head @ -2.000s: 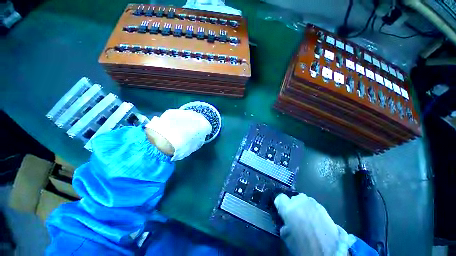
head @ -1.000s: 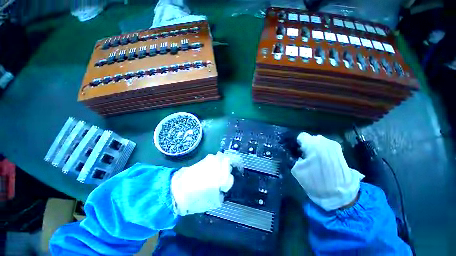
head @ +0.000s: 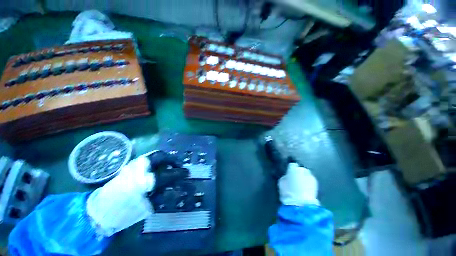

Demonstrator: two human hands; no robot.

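The dark fixture (head: 185, 242) lies on the bench with two finned heat sinks (head: 177, 221) in it and small black transistors beside the fins. My left hand (head: 132, 192), in a white glove with dark fingertips, is over the fixture's left side; blur hides whether it holds anything. My right hand (head: 298, 185), gloved, is closed around the black electric screwdriver (head: 271, 152) at the right, covering its lower part. The white screw dish (head: 100, 156), full of small screws, is left of the fixture.
An orange-brown board stack with black parts (head: 75, 107) stands at back left, another with white squares (head: 232, 105) behind the fixture. Assembled heat sinks (head: 20, 187) are at the left edge. A whitish cloth or plastic (head: 91, 26) lies behind. Cartons (head: 415, 150) are at far right.
The view has turned right. My right hand has moved from beside the fixture to the screwdriver. My left hand has moved from the screw dish to the fixture.
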